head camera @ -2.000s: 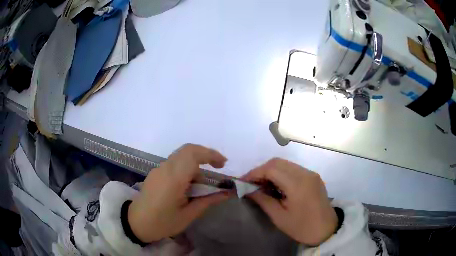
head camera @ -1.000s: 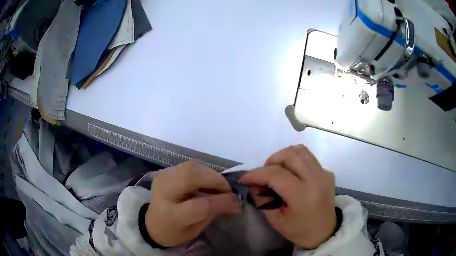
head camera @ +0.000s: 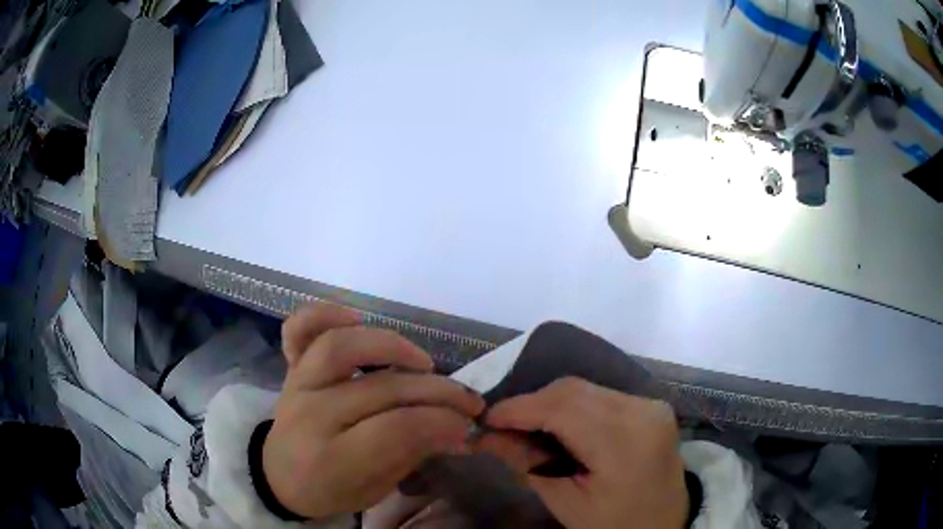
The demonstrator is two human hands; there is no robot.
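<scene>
My left hand (head camera: 377, 429) and my right hand (head camera: 595, 444) meet at the table's front edge, fingertips nearly touching. Both pinch a darker grey fabric piece (head camera: 574, 362) with a pale reverse side (head camera: 494, 368). Its rounded upper part stands up over the table edge behind my right hand. The rest hangs below my hands toward my lap, partly hidden. A small dark object (head camera: 558, 458), possibly thread snips, shows in my right palm; its shape is mostly hidden.
The white sewing machine head (head camera: 770, 62) stands at the upper right over its lit metal bed (head camera: 713, 217). Blue, grey and white cut pieces (head camera: 212, 88) lie at the far left. A measuring strip (head camera: 259, 292) runs along the table edge. Light grey fabric (head camera: 114, 382) hangs below left.
The fabric's rounded part has come up above my hands, showing dark and pale sides. My left hand's upper fingers have lifted and spread. The camera view has shifted, so the machine sits higher and further right.
</scene>
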